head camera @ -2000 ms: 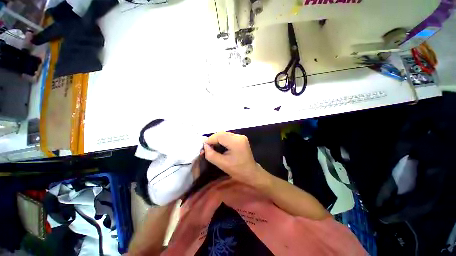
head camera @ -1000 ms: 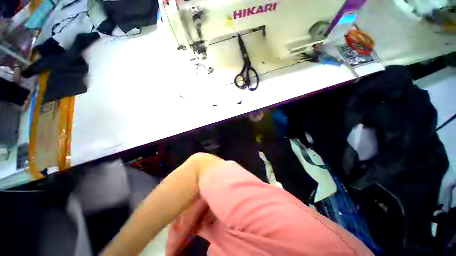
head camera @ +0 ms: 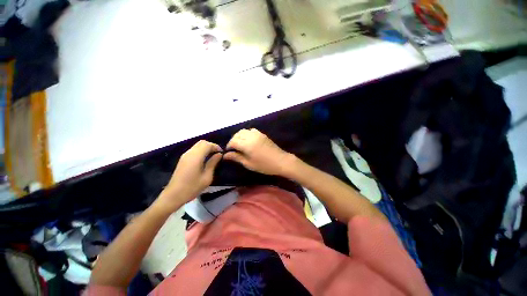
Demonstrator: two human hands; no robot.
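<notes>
My left hand [head camera: 195, 167] and my right hand [head camera: 254, 151] are close together just off the table's front edge, above my lap. The fingertips of both pinch a piece of black fabric [head camera: 230, 171], which hangs down between the hands. A white garment panel [head camera: 215, 203] lies on my lap below my left hand. Dark cloth under the table makes the outline of the black piece hard to tell.
Black-handled scissors [head camera: 280, 58] lie against the machine bed. Blue snips [head camera: 390, 33] and orange-red handles [head camera: 430, 16] are at the bed's right end. Dark cloth and taped cardboard [head camera: 24, 139] are on the left of the white table [head camera: 133, 87]. A black heap [head camera: 462, 139] is at right.
The white panel held earlier is out of the hands. My arm has come back from the lower left, and both hands now hold black fabric. The view has shifted.
</notes>
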